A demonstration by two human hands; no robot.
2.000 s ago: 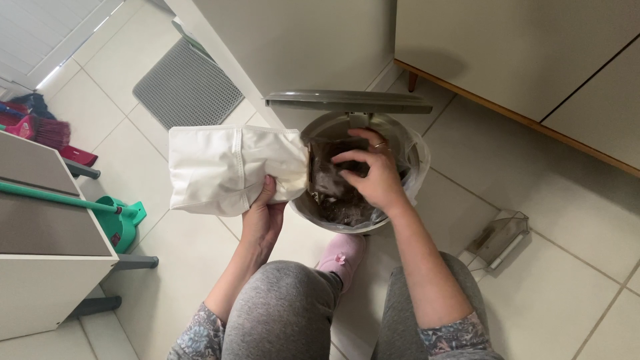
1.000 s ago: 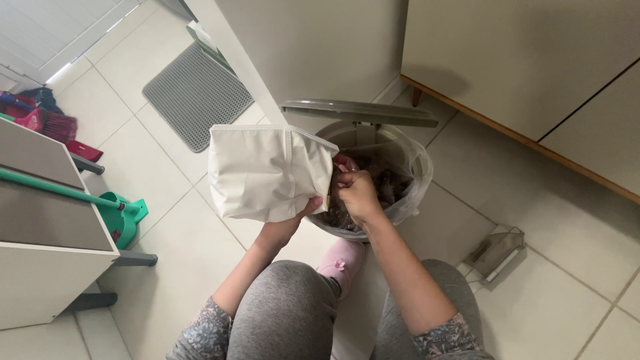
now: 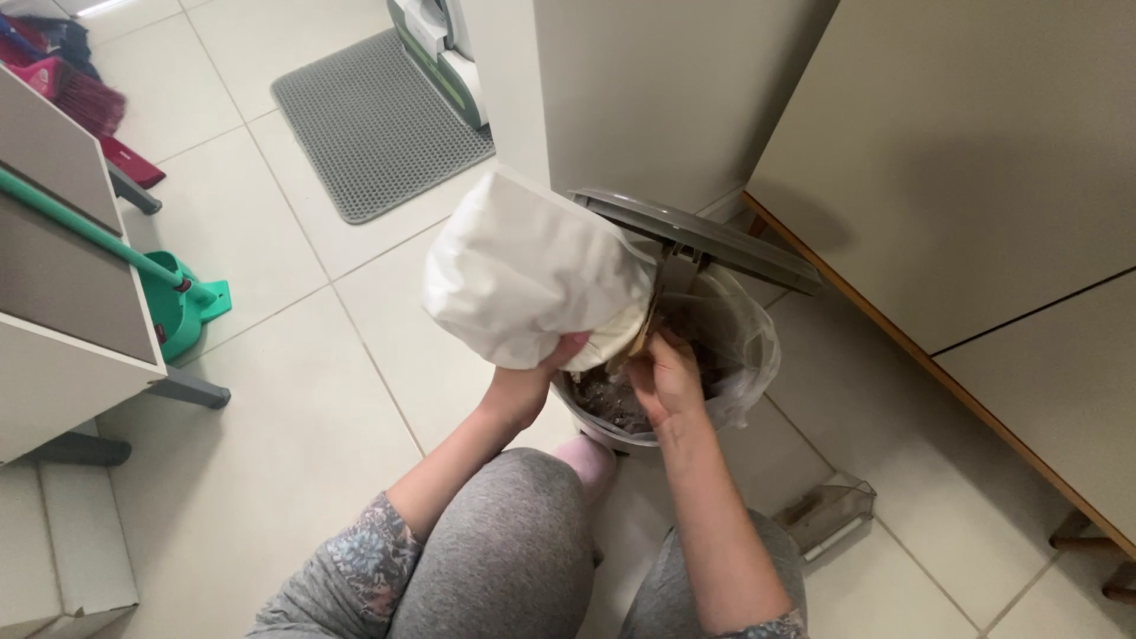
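My left hand [image 3: 531, 383] holds a white fabric bag [image 3: 538, 275] from below, tilted with its opening toward the bin. At that opening my right hand [image 3: 666, 374] grips the bag's edge, its fingertips partly hidden. Beneath both hands stands a round trash bin [image 3: 744, 311] lined with a clear plastic bag, holding dark debris [image 3: 612, 401]. Its grey lid [image 3: 710, 238] is raised behind the opening.
A transparent dust container [image 3: 825, 518] lies on the tiles at the right. Beyond the bin are a white panel [image 3: 621, 98], a grey mat [image 3: 382, 124] and a wood-trimmed cabinet [image 3: 958, 160]. A green dustpan [image 3: 182, 311] and furniture stand at the left.
My right hand has moved from inside the bin to the bag's opening since the earliest frame. The bag has tilted, its closed end higher, and covers part of the bin.
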